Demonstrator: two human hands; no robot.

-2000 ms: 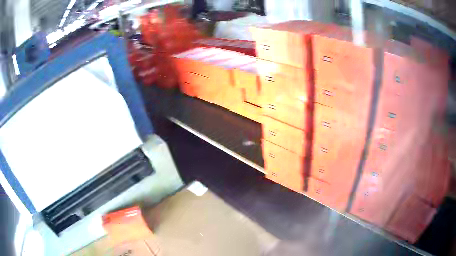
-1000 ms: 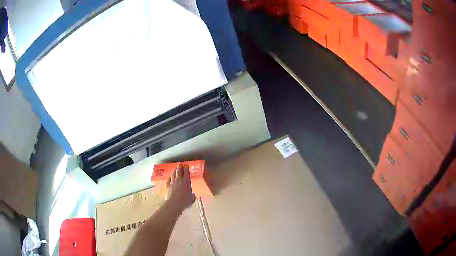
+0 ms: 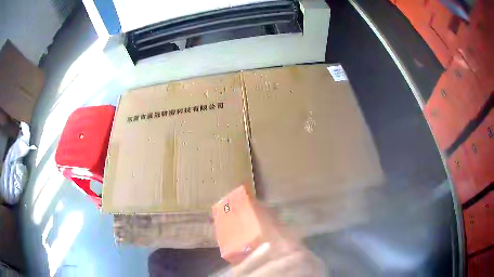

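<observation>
An orange retail box (image 3: 238, 223) is held tilted over the near edge of the cardboard, with a small dark mark on its end. My right hand (image 3: 284, 261), blurred and cut off by the bottom edge, comes from the lower right and grips the box's near side. My left hand is not in view. The brown cardboard sheet (image 3: 179, 146) lies before me, with a centre crease, black print and a white corner sticker.
The machine's pale housing (image 3: 216, 62) and dark slot are behind the cardboard. A red stool (image 3: 86, 138) stands at its left. Orange box stacks (image 3: 457, 103) stand along the right, beyond a dark bench with a metal edge (image 3: 403, 70). A pale blur covers the lower right.
The view has moved nearer and downward. The orange box under a hand at the machine outlet is no longer there; a box is now held at the near edge. The hand from the lower left is gone.
</observation>
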